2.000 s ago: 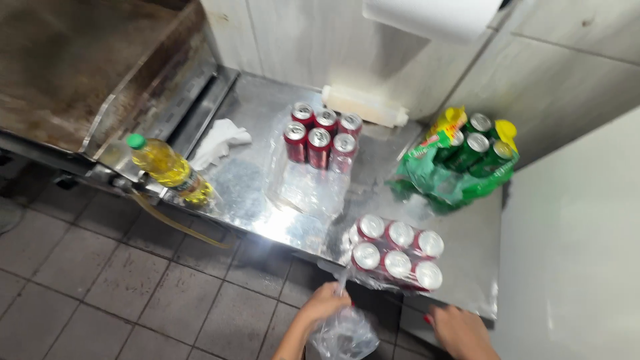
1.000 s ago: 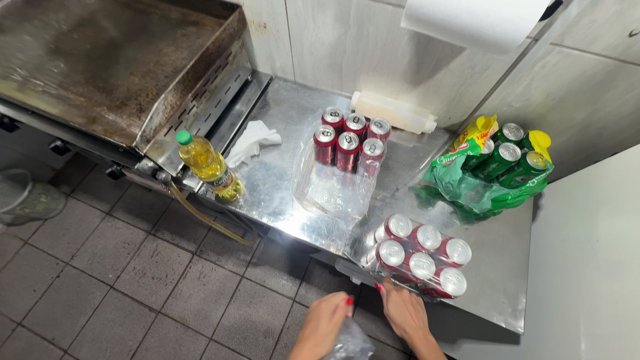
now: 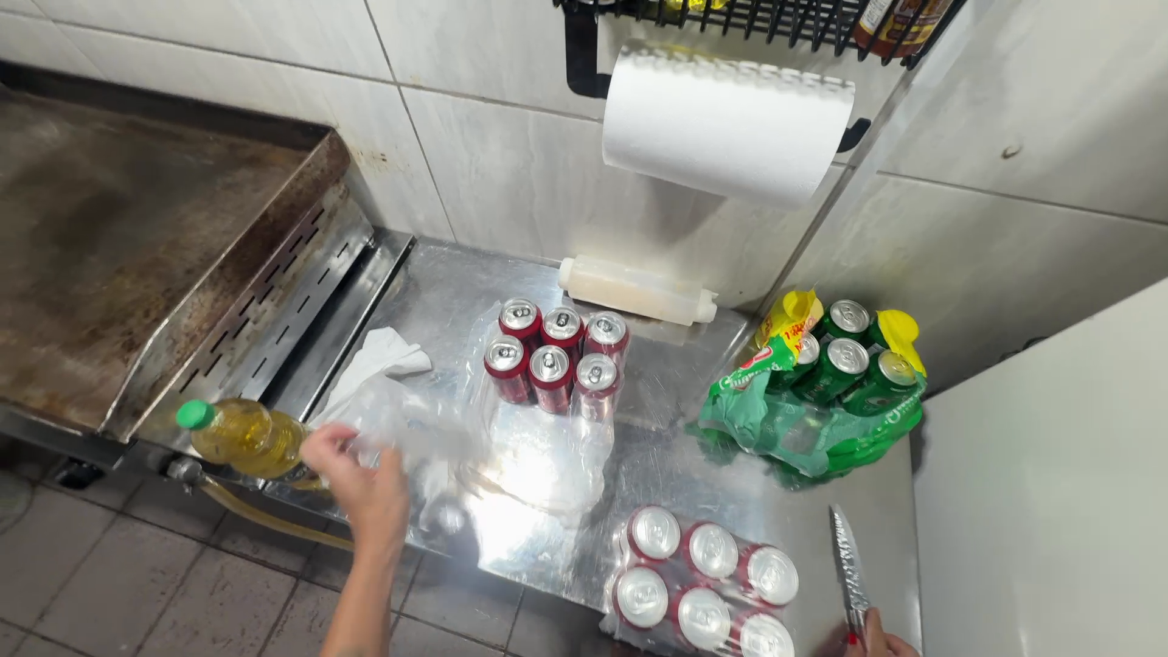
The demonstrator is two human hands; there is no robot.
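Note:
My left hand (image 3: 365, 484), raised over the counter's front edge beside a bottle of yellow oil (image 3: 246, 438), holds blurred clear plastic wrap (image 3: 415, 424). At the bottom right, my right hand (image 3: 876, 639) grips a knife (image 3: 849, 561) whose blade points away from me over the steel counter. Just left of the knife is a pack of red cans (image 3: 703, 584) in clear film. Farther back, more red cans (image 3: 552, 360) stand upright, with clear film (image 3: 547, 465) around and in front of them. Green cans (image 3: 835, 360) stand in torn green plastic wrapping (image 3: 794, 429) at the right.
A griddle (image 3: 137, 210) adjoins the steel counter (image 3: 429, 283) at the left. Crumpled white paper (image 3: 374, 365) lies near it. A squeeze bottle (image 3: 639, 290) lies by the tiled wall, under a paper towel roll (image 3: 730, 123) and a black wire rack (image 3: 776, 23). A white surface (image 3: 1049, 484) bounds the right side.
My left hand has moved left and up from the counter's front edge, carrying clear plastic. My right hand has moved to the right of the front can pack, and the knife now shows in it.

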